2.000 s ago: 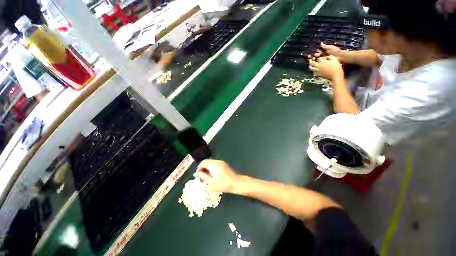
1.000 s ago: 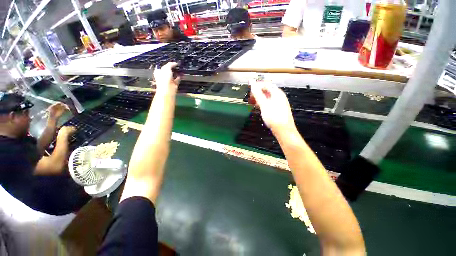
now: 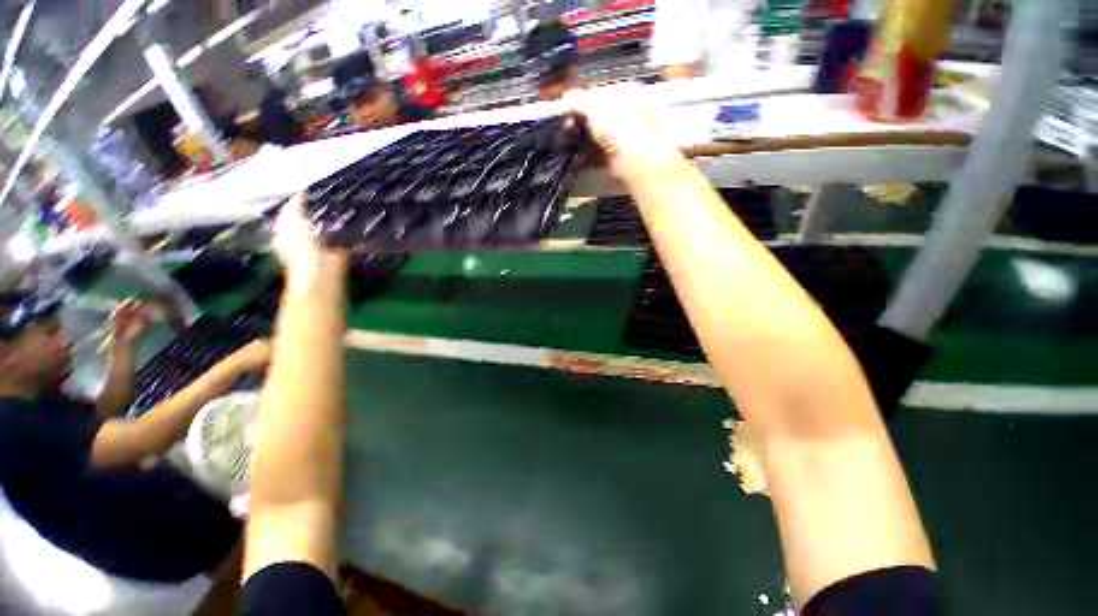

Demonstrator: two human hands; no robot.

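A large black blister tray with rows of pockets is held between my hands at the white shelf's front edge, blurred by motion. My left hand grips its left front corner. My right hand grips its right side near the back corner. The fingertips are blurred and partly hidden by the tray. What lies in the pockets is too blurred to tell.
A white shelf carries a red-and-yellow bottle. Another black tray lies on the green strip below. A cream scrap heap is partly behind my right forearm. A grey post stands right. A person and a white fan are left.
My right hand has moved back and left onto the tray's right side, and my left hand to its left corner. The tray has come off the shelf towards me.
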